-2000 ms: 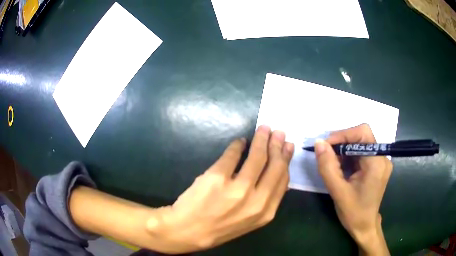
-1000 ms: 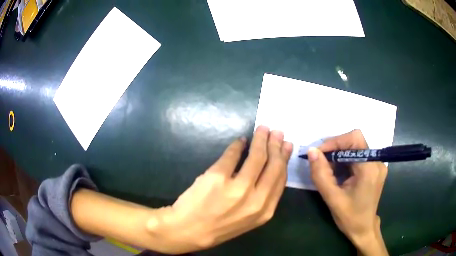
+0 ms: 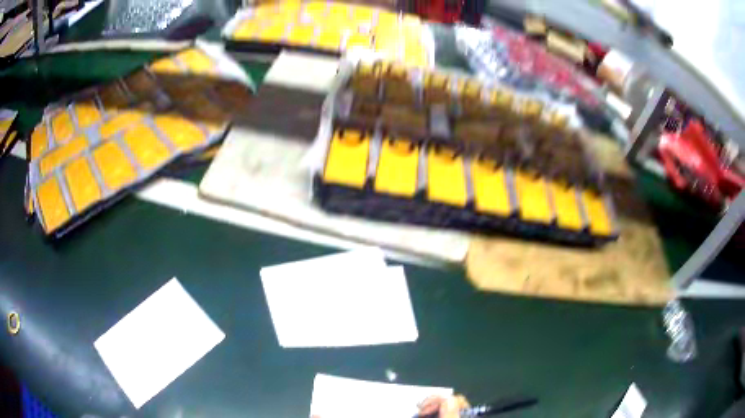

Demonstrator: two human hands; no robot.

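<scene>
A white paper sheet [image 3: 368, 397] lies at the bottom edge, cut off by the frame. My right hand [image 3: 445, 406] shows only as a few blurred fingers at the paper's right part, closed around a black marker [image 3: 508, 406]. The marker's dark end points right; its tip is hidden. The rest of my right hand is below the frame. My left hand is out of the picture. No writing can be made out on the sheet.
Overlapping white sheets [image 3: 339, 302] and a single sheet [image 3: 159, 343] lie on the green bench. Trays of yellow parts [image 3: 470, 184] stand on boards [image 3: 572, 269] behind. A tilted tray [image 3: 122, 155] is left. A yellow ring [image 3: 13, 322], crumpled plastic [image 3: 678, 331] and a slip [image 3: 631, 403] lie around.
The view has swung upward, bringing trays and boards into sight. The written-on sheet and my right hand now sit at the bottom edge; my left hand has left the picture.
</scene>
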